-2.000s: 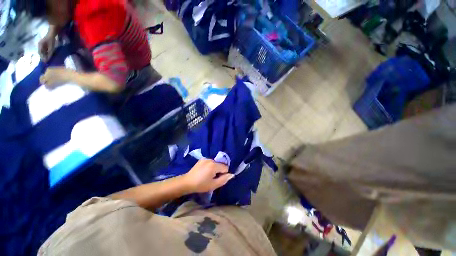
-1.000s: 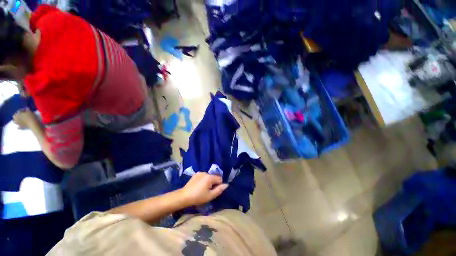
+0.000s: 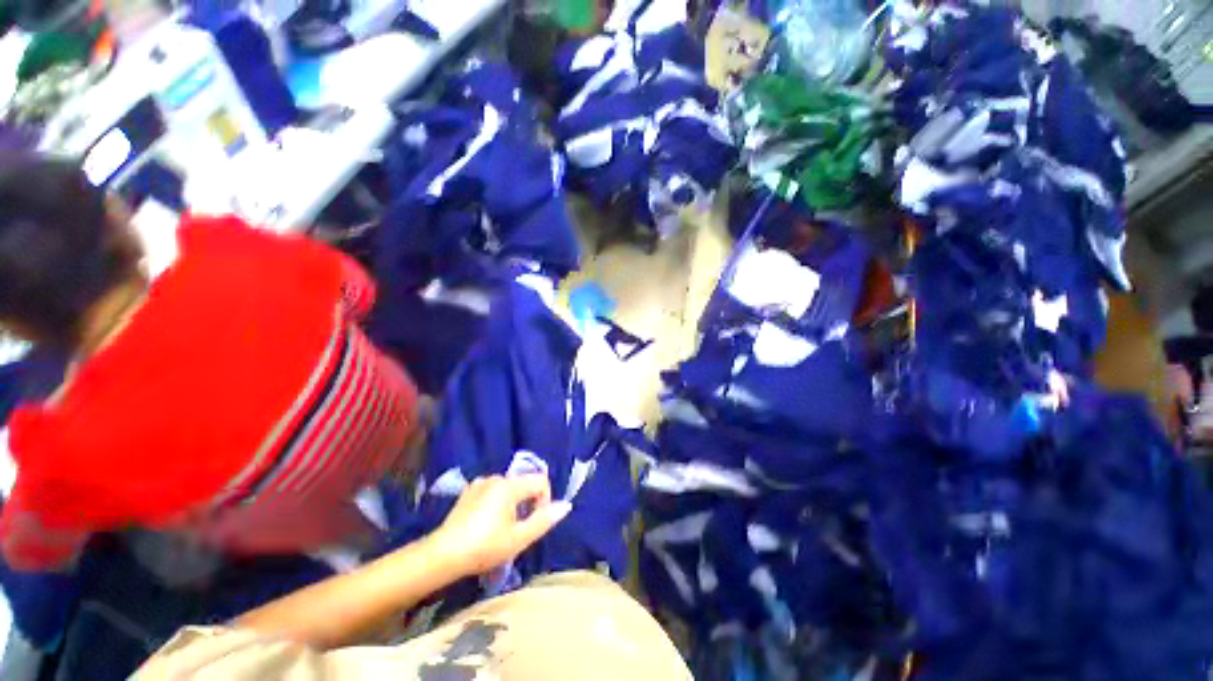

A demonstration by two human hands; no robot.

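My left hand reaches in from the lower left and is shut on a navy fabric bundle with pale grey parts. It grips the bundle at a pale strip near its lower part. The bundle stretches forward from my hand, above my beige clothing, and its lower end is partly hidden by my hand and clothing. My right hand is not in view.
A person in a red striped top is close on the left. Heaps of navy and pale pieces lie ahead and on the right. Green pieces lie farther back. A white machine table stands at the upper left.
The view has turned and moved forward; the blue crate has left the picture and large navy heaps have come in. My left hand still holds the bundle.
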